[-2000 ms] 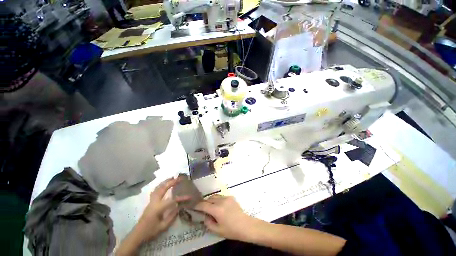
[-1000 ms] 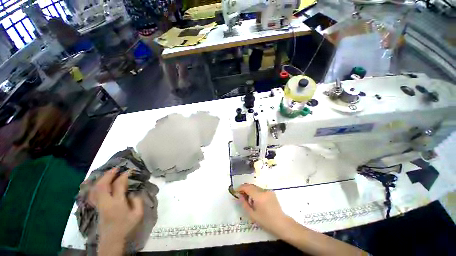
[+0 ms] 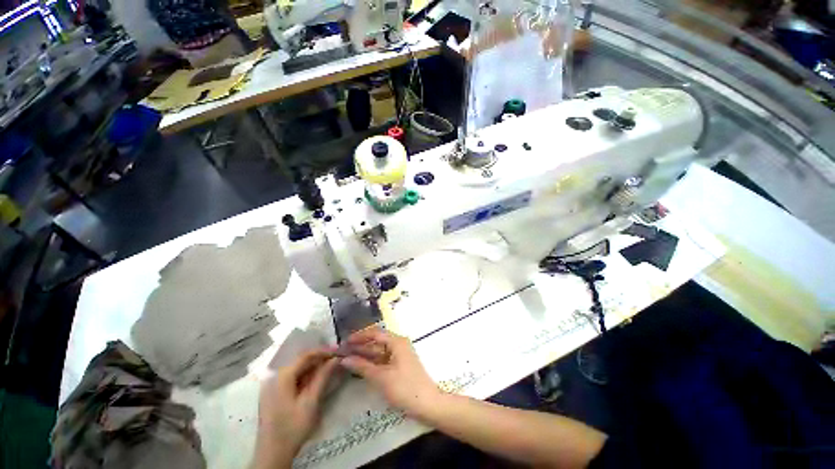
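My left hand (image 3: 302, 394) and my right hand (image 3: 392, 368) meet fingertip to fingertip just in front of the machine's needle area. Both pinch the edge of a grey-taupe cut piece (image 3: 304, 343), which shows flat behind my left fingers; the pinched edge is mostly hidden. The dark needle plate (image 3: 357, 316) lies just beyond my fingertips, under the white sewing machine head (image 3: 316, 261). A fanned stack of grey cut panels (image 3: 215, 307) lies to the left. A crumpled darker pile (image 3: 124, 412) sits at the near left corner.
The machine arm (image 3: 540, 192) runs right, with a thread spool (image 3: 381, 169) on top. Black cord (image 3: 591, 275) and dark scraps (image 3: 650, 249) lie right of the needle. A printed scale (image 3: 357, 430) runs along the front edge. Another sewing table (image 3: 339, 71) stands behind.
My left hand has come from the dark pile to meet my right hand, and a grey piece is now between them. The camera view has swung right.
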